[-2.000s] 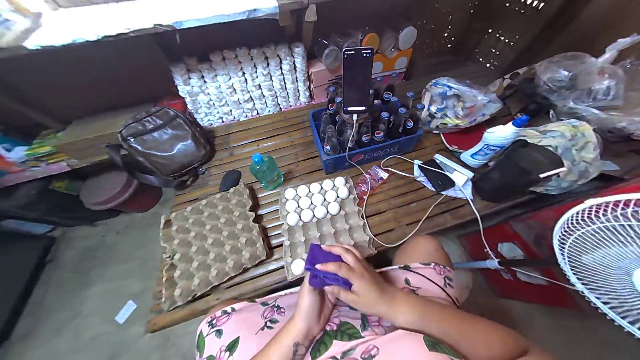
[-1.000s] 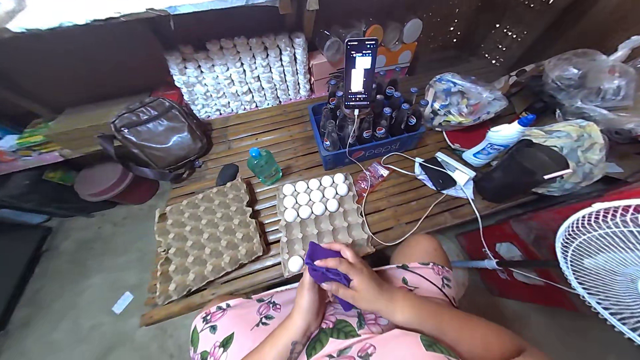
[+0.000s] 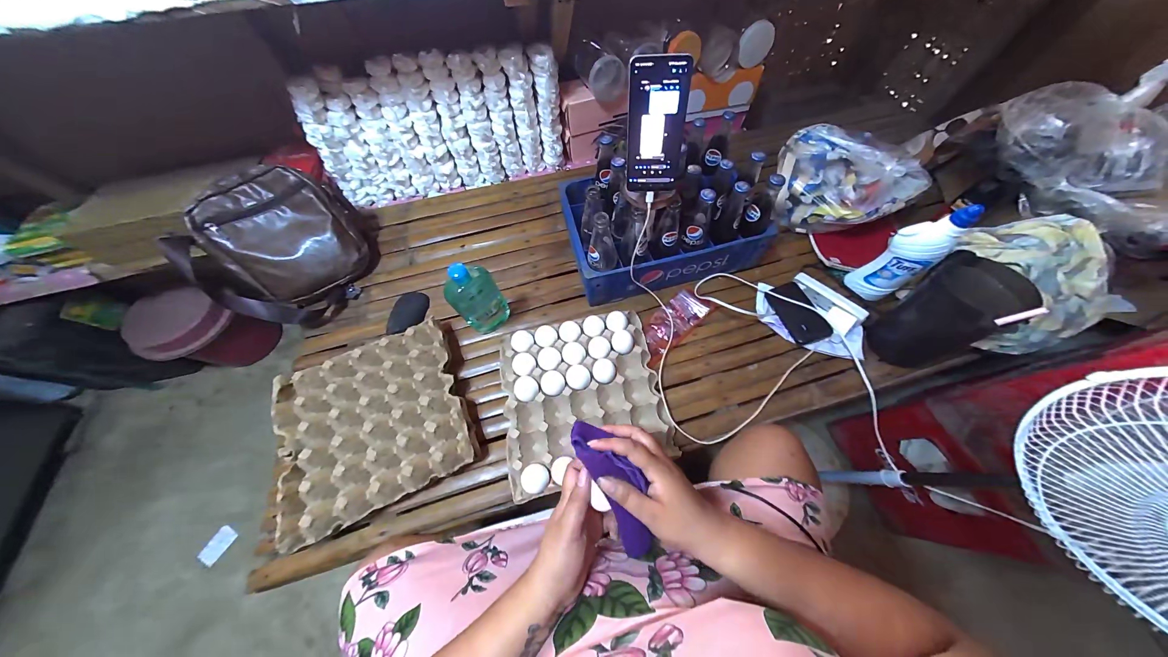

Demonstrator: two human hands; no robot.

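My left hand (image 3: 568,538) holds a white egg (image 3: 599,497) above my lap. Around a purple cloth (image 3: 620,488) my right hand (image 3: 662,493) is closed, pressing it against the egg's right side. Just beyond my hands lies a cardboard egg tray (image 3: 584,408) with several white eggs in its far rows and a white egg (image 3: 535,478) in its near left corner; another egg beside that one is partly hidden by my fingers. To the left, an egg tray (image 3: 370,429) without eggs rests on the bamboo table, seemingly stacked on another.
A green bottle (image 3: 477,299), a brown leather bag (image 3: 278,233) and a blue crate (image 3: 680,274) of glass bottles stand beyond the trays. An upright phone (image 3: 657,123) has a white cable (image 3: 766,411) looping right. A white fan (image 3: 1104,484) is at the right edge.
The purple cloth has shifted in my right hand, and a white egg now shows between my hands. The phone's screen has changed from mostly dark to bright.
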